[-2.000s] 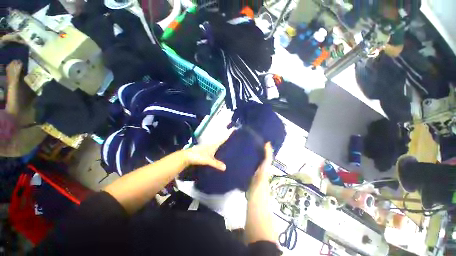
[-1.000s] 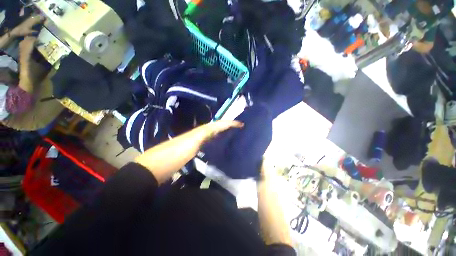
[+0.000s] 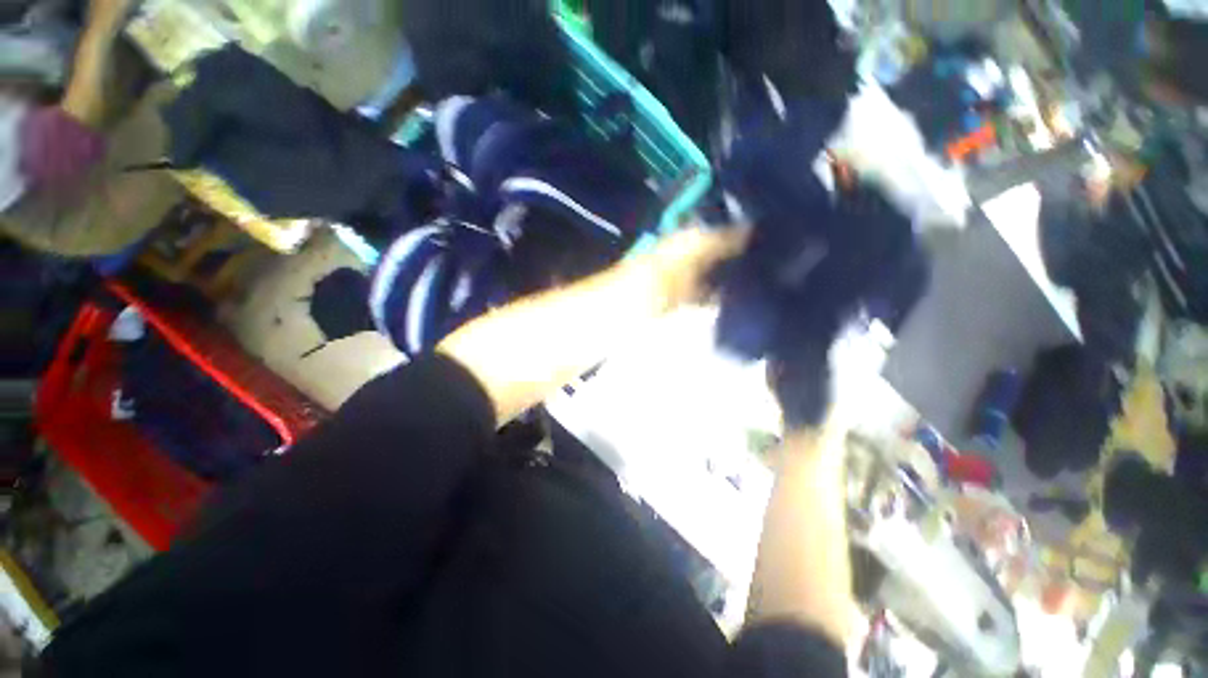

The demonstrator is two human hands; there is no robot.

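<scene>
A navy garment piece point(image 3: 808, 265) is bunched and blurred over the white table, beside the turquoise basket. My left hand point(image 3: 709, 258) grips its left side; the fingers are partly hidden by the cloth. My right hand point(image 3: 805, 424) is at its lower edge, and the glare and cloth hide its fingers. A bundle of navy striped garments point(image 3: 464, 252) lies left of the turquoise basket's rim point(image 3: 682, 199).
The white table point(image 3: 662, 437) is below my arms. The sewing machine point(image 3: 941, 576) lies at the lower right. A grey panel point(image 3: 967, 318) is at the right. A red basket point(image 3: 159, 411) with navy cloth stands on the floor at left. Another person's arm point(image 3: 93, 60) shows at upper left.
The navy piece has been lifted and moved up and right from the near table area, now more bunched. Both my hands moved with it. The view has shifted, so the baskets appear changed in position.
</scene>
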